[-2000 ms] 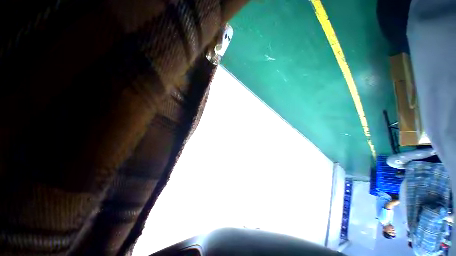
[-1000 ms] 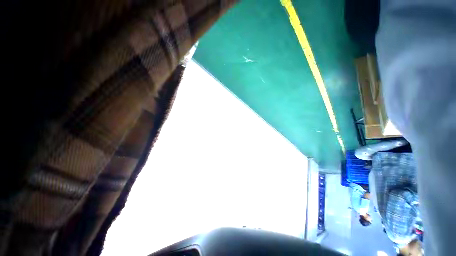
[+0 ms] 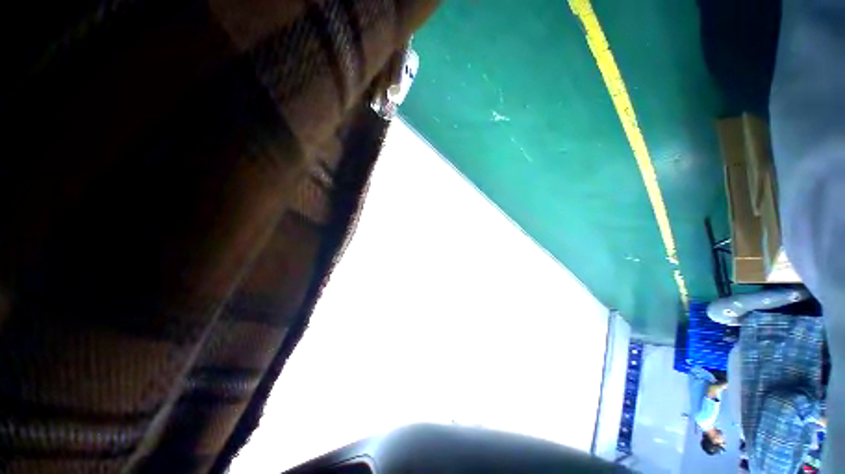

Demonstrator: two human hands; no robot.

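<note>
Neither of my hands is in the picture. Brown plaid cloth [image 3: 213, 231] fills the left side, very close to the lens. A small whitish button or snap [image 3: 404, 78] shows at the cloth's edge. A smooth grey-black curved object [image 3: 463, 452] lies along the bottom edge. A large glaring white surface [image 3: 454, 305] fills the middle; no detail shows on it. No tool or part in use can be seen.
The view is tilted sideways. Green floor [image 3: 528, 157] has a yellow line [image 3: 635, 139]. At the right are a brown cardboard box [image 3: 746, 199], blue crates [image 3: 709, 338], a person in plaid [image 3: 783, 389] and a more distant person [image 3: 709, 412]. Blurred grey cloth [image 3: 815, 157] covers the right edge.
Since one second ago, the background has shifted right in the picture. The button shows more fully at the cloth's edge, and the grey cloth covers less of the right side.
</note>
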